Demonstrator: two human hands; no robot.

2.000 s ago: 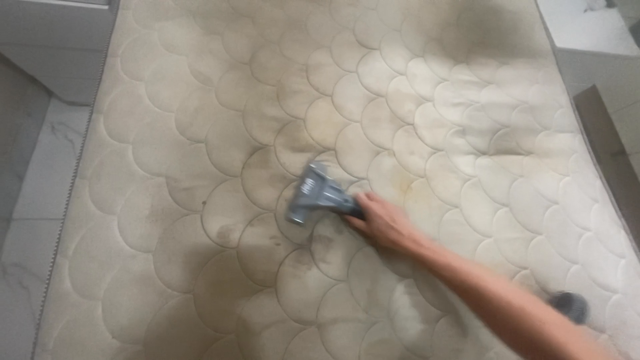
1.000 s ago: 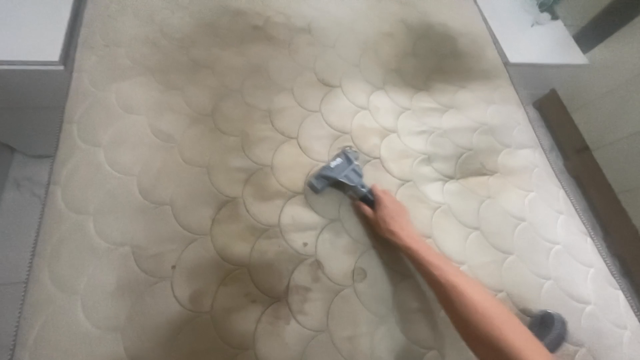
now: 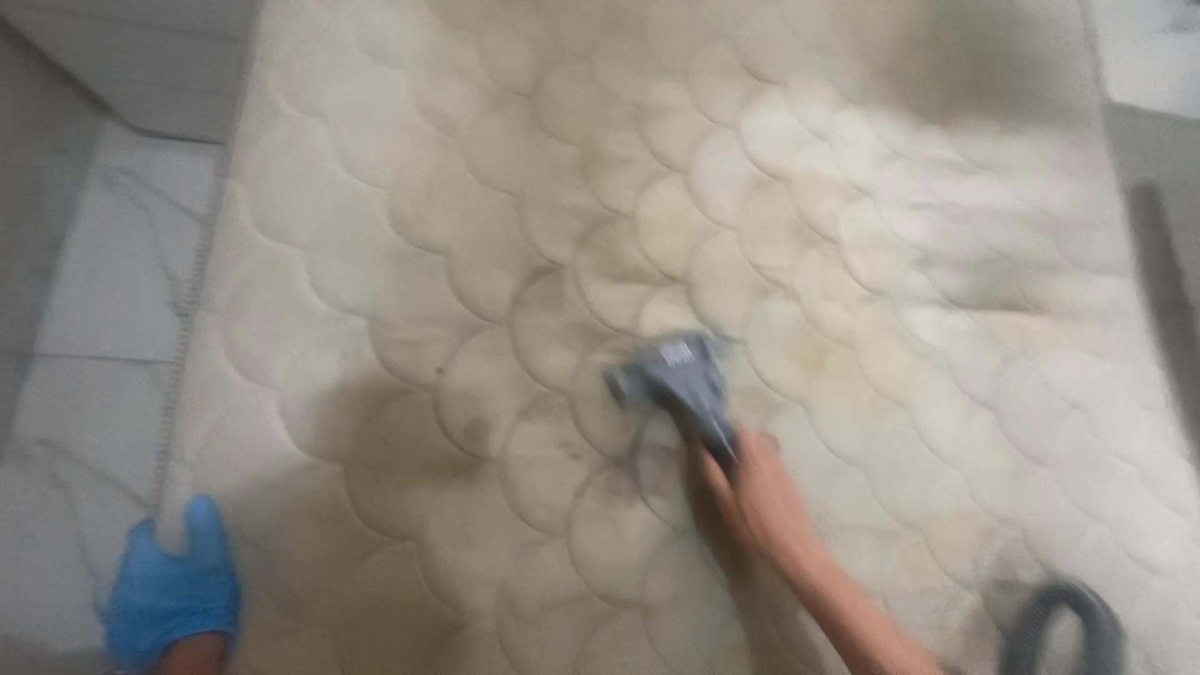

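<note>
My right hand [image 3: 757, 483], bare, grips the neck of a grey upholstery extraction nozzle [image 3: 680, 370], whose wide head lies on the quilted mattress [image 3: 525, 244] near the middle. The nozzle is blurred. My left hand [image 3: 173, 581] wears a blue glove and is at the mattress's left edge, low in the view; thumb and fingers are apart and no object shows in it. The pale mattress has a scalloped pattern and brown and grey stains. A dark ribbed hose [image 3: 1064, 609] loops at the bottom right.
Marble-patterned floor tiles [image 3: 112, 253] run along the left side. At the upper left stands a pale panel or cabinet [image 3: 150, 66]. A white surface [image 3: 1148, 56] and a brown strip [image 3: 1162, 272] are beyond the mattress's right edge.
My gloved left hand has come into view at the lower left. My right hand still holds the nozzle, which has moved over the mattress toward me since one second ago. The view has shifted.
</note>
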